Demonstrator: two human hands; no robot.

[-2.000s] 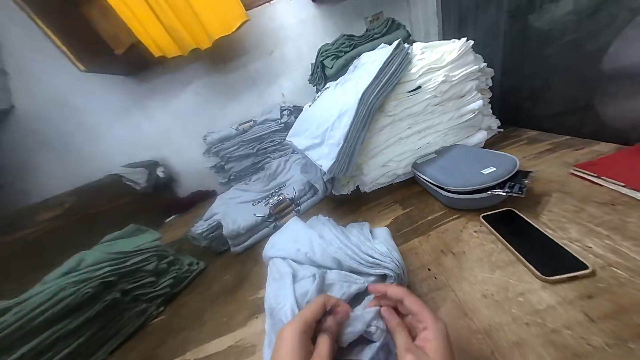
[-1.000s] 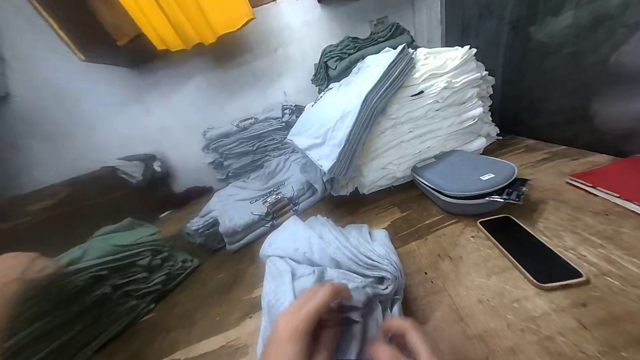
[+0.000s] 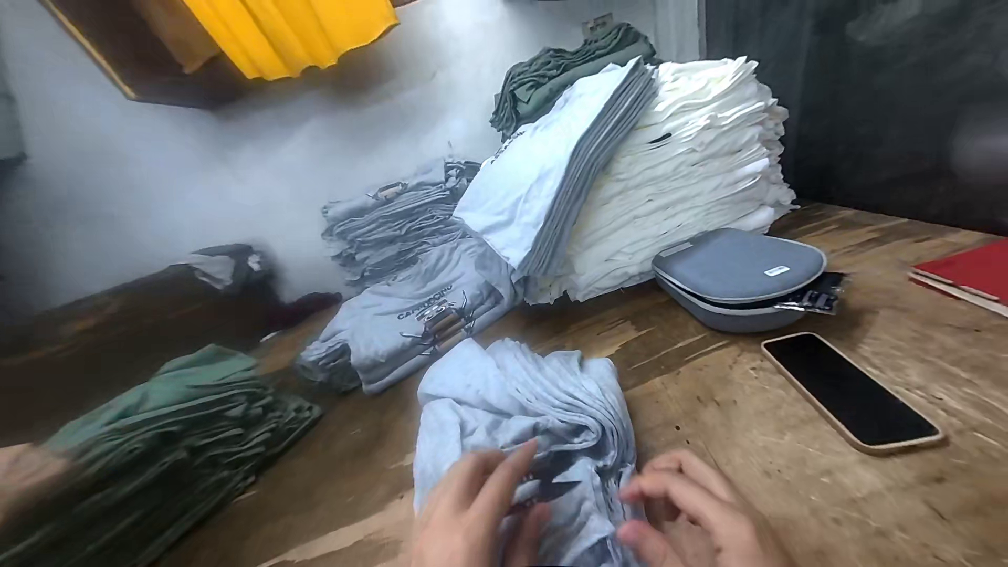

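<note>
A bundle of light grey cloth (image 3: 520, 394), folded in several layers, lies on the wooden table in front of me. My left hand (image 3: 484, 504) is over the near left part of this bundle, fingers apart, with some fingertips at the fabric. At the bundle's right edge is my right hand (image 3: 693, 512), its fingers curved and its fingertips close to or touching the cloth; I cannot tell whether it pinches a layer. Just behind the bundle lie folded grey shirts with a printed front (image 3: 425, 315).
Green folded cloth (image 3: 181, 425) lies at the left, with another person's blurred hand (image 3: 31, 476) at it. Behind stand a tall white cloth stack (image 3: 693, 157) and grey garments (image 3: 551, 173). At the right are a grey zip case (image 3: 740, 268), a phone (image 3: 850, 390) and a red book (image 3: 969, 272).
My hands, close together over the bundle two seconds ago, are now farther apart. The other person's hand, absent from the earliest frame, is at the green cloth.
</note>
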